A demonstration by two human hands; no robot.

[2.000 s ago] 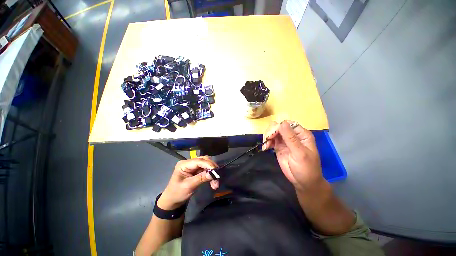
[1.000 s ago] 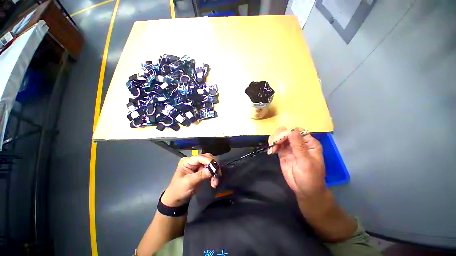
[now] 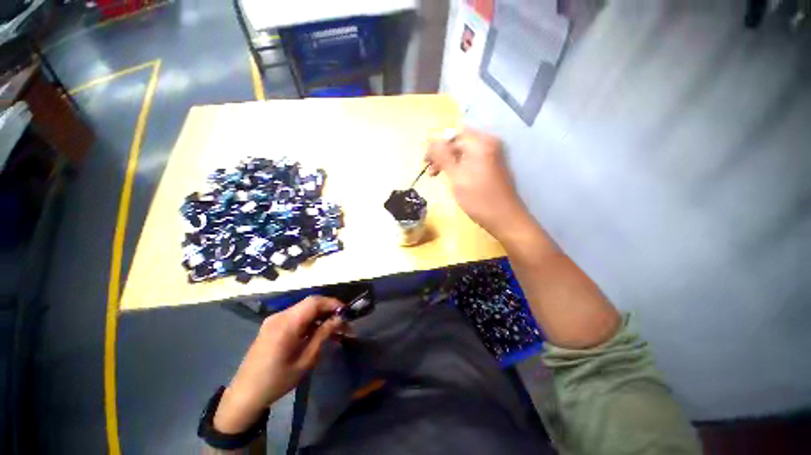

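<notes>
My left hand (image 3: 298,342) is over the lap below the table's near edge. Its fingertips pinch a small black tab with a silver metal glint (image 3: 357,307). My right hand (image 3: 477,174) is raised over the right side of the table and holds a thin dark applicator (image 3: 421,174). The applicator slants down to the black, uneven top of the paint cup (image 3: 411,219); its tip is at that top, and I cannot tell how deep it goes. A pile of black tabs with silver rings (image 3: 258,220) lies on the left of the table.
The yellow-tan tabletop (image 3: 373,124) spans the front. A blue crate (image 3: 498,311) with many small dark shiny pieces is below its right edge. A grey wall (image 3: 649,178) rises on the right. Another table with a blue crate (image 3: 338,55) stands beyond.
My right hand has moved up and forward from the lap, taking the applicator to the cup. My left hand still holds a tab. The view has shifted, showing more of the blue crate's contents.
</notes>
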